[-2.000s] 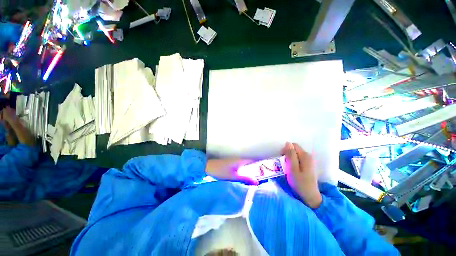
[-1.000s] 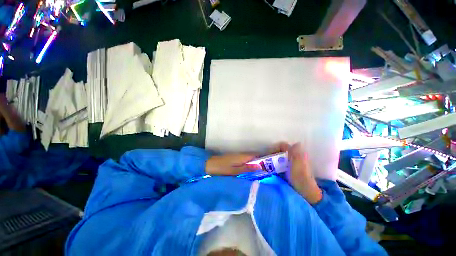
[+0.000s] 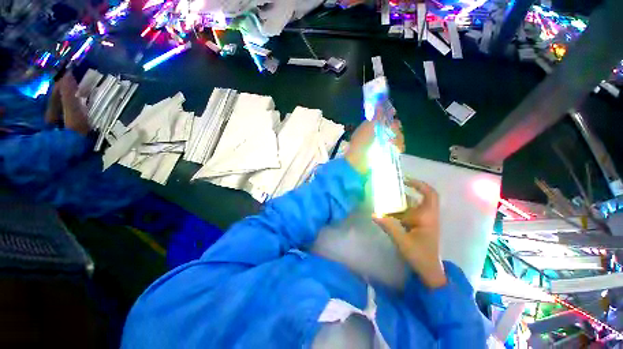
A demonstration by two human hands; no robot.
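A light piece [image 3: 386, 178] glows white, yellow-green and blue, held upright in the picture above the white mat [image 3: 467, 198]. My left hand [image 3: 367, 142] is closed around its upper part; the glare hides some of the fingers. My right hand [image 3: 418, 232] holds its lower end between thumb and fingers. A bluish, shiny part [image 3: 375, 92] sticks out above my left hand. The glare hides the piece's details.
White sleeves [image 3: 247, 140] lie in overlapping piles left of the mat. A metal shelf upright [image 3: 540, 102] stands at the mat's far right corner. Tangled lit assemblies [image 3: 560, 272] lie at the right. Another person's hand [image 3: 71, 105] shows at the left. Unlit strips with end blocks [image 3: 460, 112] lie beyond.
Both hands have raised the piece from near my body to over the mat and turned it upright in the picture. Its glow has changed from pink and blue to white-yellow. The view has turned.
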